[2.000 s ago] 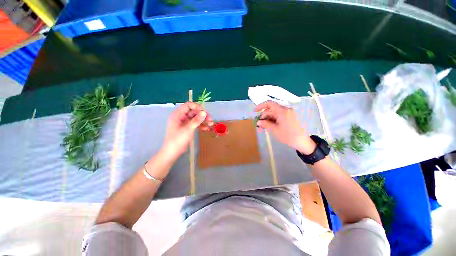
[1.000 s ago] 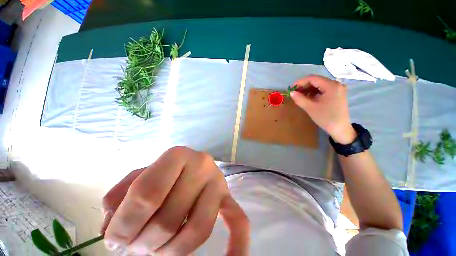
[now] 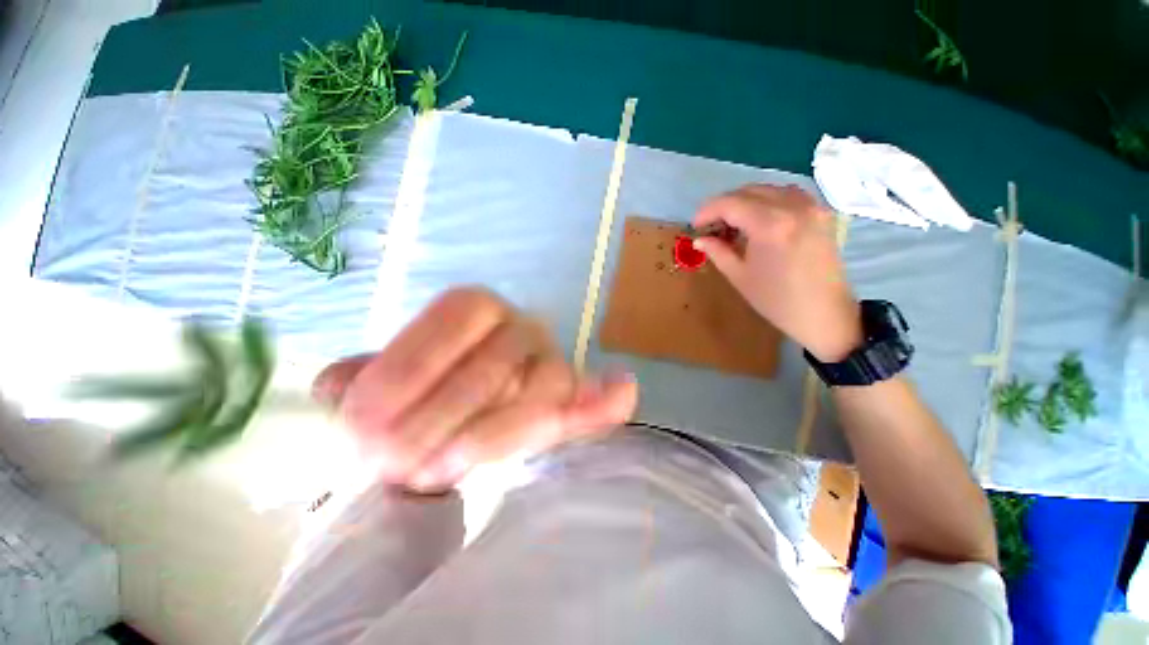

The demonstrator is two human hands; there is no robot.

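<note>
My left hand (image 3: 460, 391), blurred and close to the camera in front of my body, holds a green leaf sprig (image 3: 208, 384) that points out to the left. My right hand (image 3: 781, 258) is over the red cup (image 3: 688, 256), its fingertips pinched at the cup's rim on a small dark-green piece that is mostly hidden. The cup sits near the top of the brown cardboard mat (image 3: 687, 315).
A tangled heap of green stems (image 3: 325, 145) lies at the left. A white cloth or glove (image 3: 888, 180) lies behind the mat. Small green clusters (image 3: 1048, 393) lie at the right. A blue crate (image 3: 1071, 567) with greenery stands below the bench. Tape strips cross the cover.
Both hands were over the mat; my left hand has come back close to the camera with its sprig and risen slightly. My right hand has moved its piece to the red cup.
</note>
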